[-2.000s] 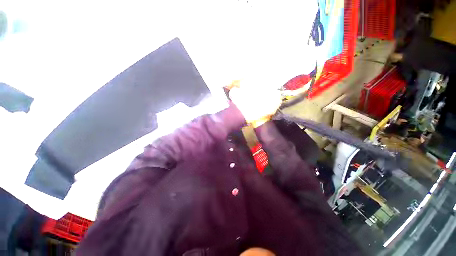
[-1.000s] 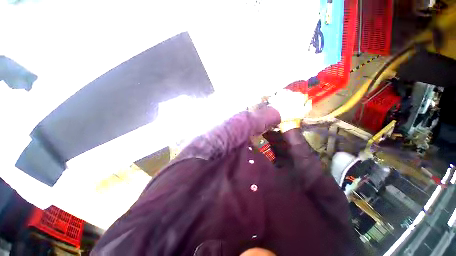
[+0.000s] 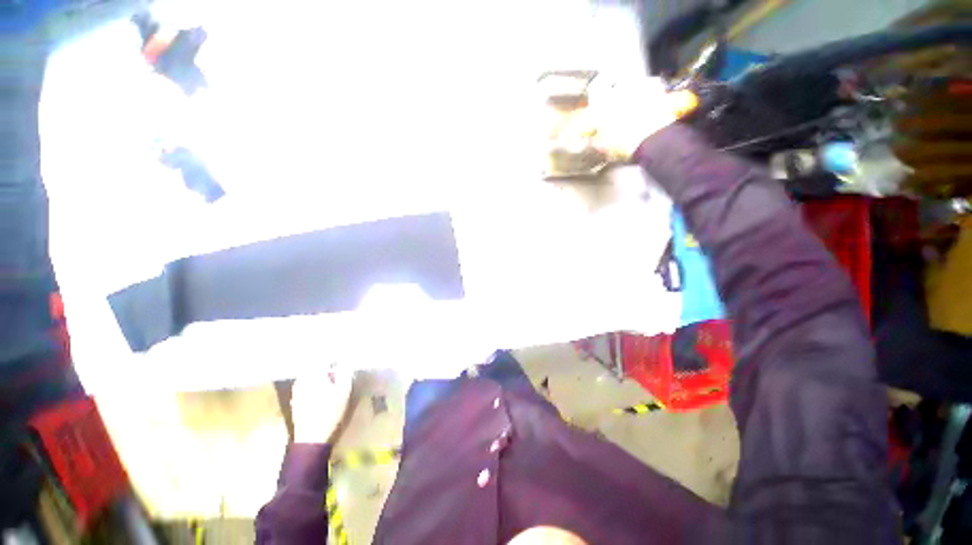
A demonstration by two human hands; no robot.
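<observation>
A long dark grey garment panel (image 3: 309, 271) lies on the white table cover, its left end folded or overlapped. My right hand (image 3: 637, 115) is at the table's far right, washed out by glare, around the orange-yellow handle of the steam iron (image 3: 683, 103). The iron's body is hard to make out. It is beside the brownish iron rest (image 3: 570, 126). My left hand (image 3: 320, 396) is low at the table's front edge, below the panel, pale and blurred; its fingers cannot be made out.
Small dark fabric pieces (image 3: 194, 174) lie at the far left of the table (image 3: 352, 128). A blue tray (image 3: 698, 279) with black loop handles is under my right forearm. Red crates (image 3: 682, 367) stand on the taped floor. A dark hose (image 3: 842, 53) runs right.
The view has swung, so the panel appears lower and more level. My right arm now reaches out to the iron rest. My left hand now shows at the front edge, apart from the right.
</observation>
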